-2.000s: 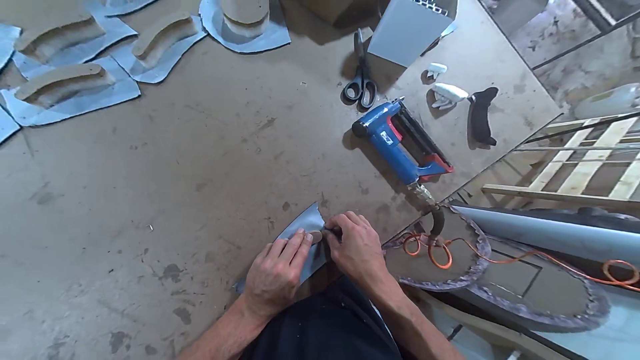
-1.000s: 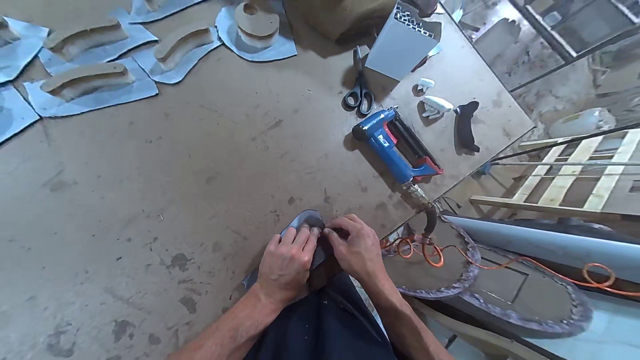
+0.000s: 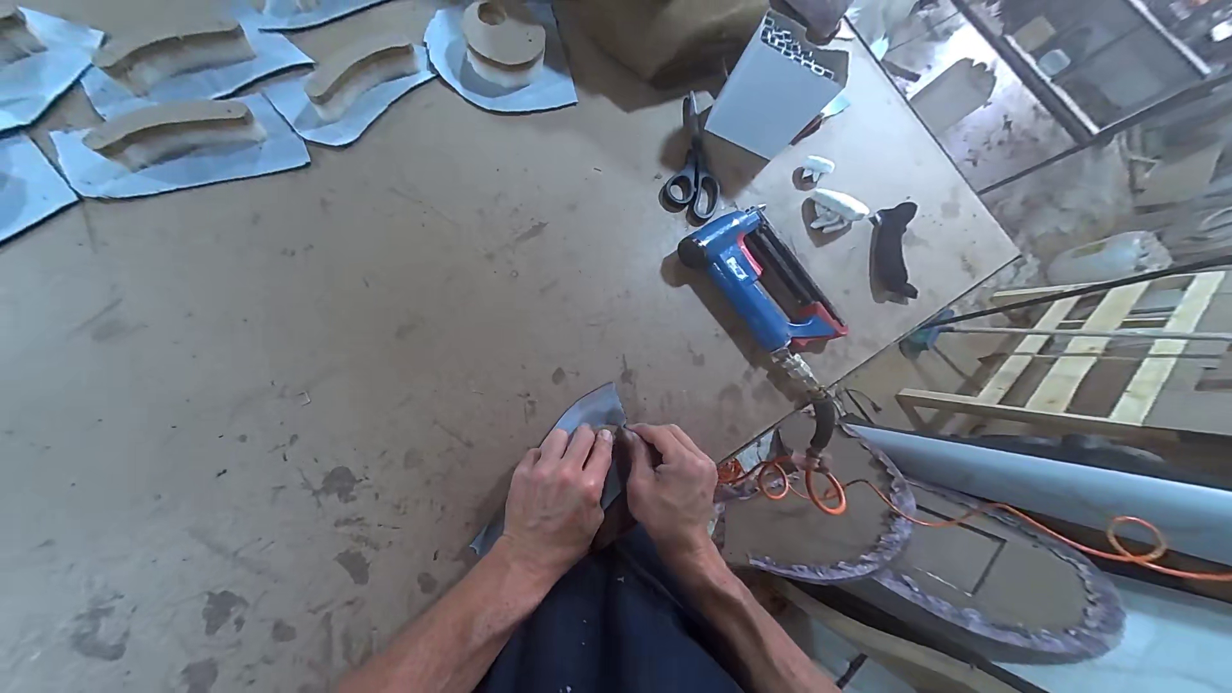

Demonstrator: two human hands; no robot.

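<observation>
My left hand [image 3: 558,496] presses with bent fingers on a piece of light blue fabric [image 3: 589,409] at the near edge of the table. My right hand [image 3: 671,481] pinches the edge of the same piece between thumb and forefinger, close beside the left fingertips. What lies under the fingers is mostly hidden. A blue pneumatic stapler [image 3: 756,279] lies on its side beyond the right hand, joined to an air hose [image 3: 823,423]. Black-handled scissors [image 3: 691,183] lie just behind it.
Curved foam pieces [image 3: 178,130] on light blue fabric lie at the back left. A white box [image 3: 775,87], white scraps [image 3: 837,205] and a dark curved piece [image 3: 893,250] are at the back right. Oval padded panels [image 3: 818,520], an orange coiled hose [image 3: 938,520] and a wooden pallet [image 3: 1078,346] are right of the table.
The left fingers have shifted on the fabric, and both hands now sit close together at its edge. The stapler and scissors have stayed in place.
</observation>
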